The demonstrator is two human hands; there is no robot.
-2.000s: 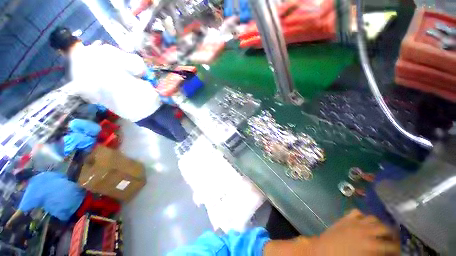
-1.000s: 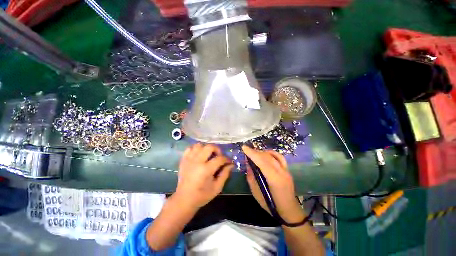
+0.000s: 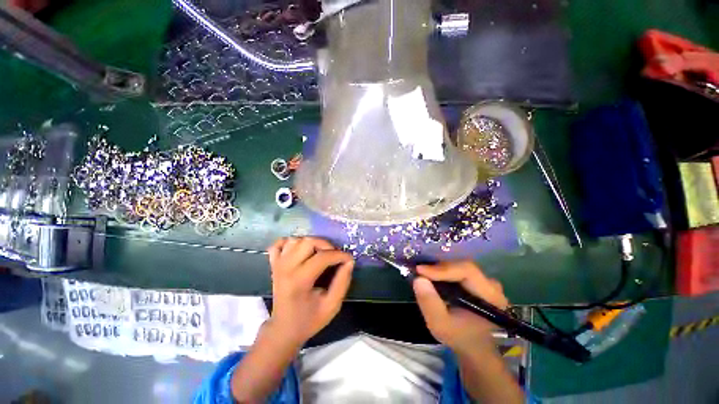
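Note:
My right hand (image 3: 465, 304) is closed around the black handle of a soldering iron (image 3: 512, 322); its thin metal tip points up and left over the edge of the purple mat (image 3: 504, 233). My left hand (image 3: 309, 284) is beside the tip, fingers curled, with thumb and forefinger close together; whether they hold a small part cannot be told. A thin silvery solder wire (image 3: 197, 246) runs from the metal box (image 3: 54, 246) at left to my left fingers. Tiny silver and gold bits (image 3: 465, 225) lie scattered on the mat just beyond both hands.
A translucent hood (image 3: 378, 181) stands over the mat. Left are a pile of rings (image 3: 169, 185) and separate rings (image 3: 284, 197). Right are a round dish (image 3: 516, 134), thin tweezers (image 3: 558, 189), a blue box (image 3: 619, 170) and red bins (image 3: 684, 63). Printed sheets (image 3: 158, 319) hang at the front left edge.
The view has turned from the aisle down to the bench. Since one second ago, the iron's handle has swung outward to the right, its tip is now visible, and my hands are farther apart.

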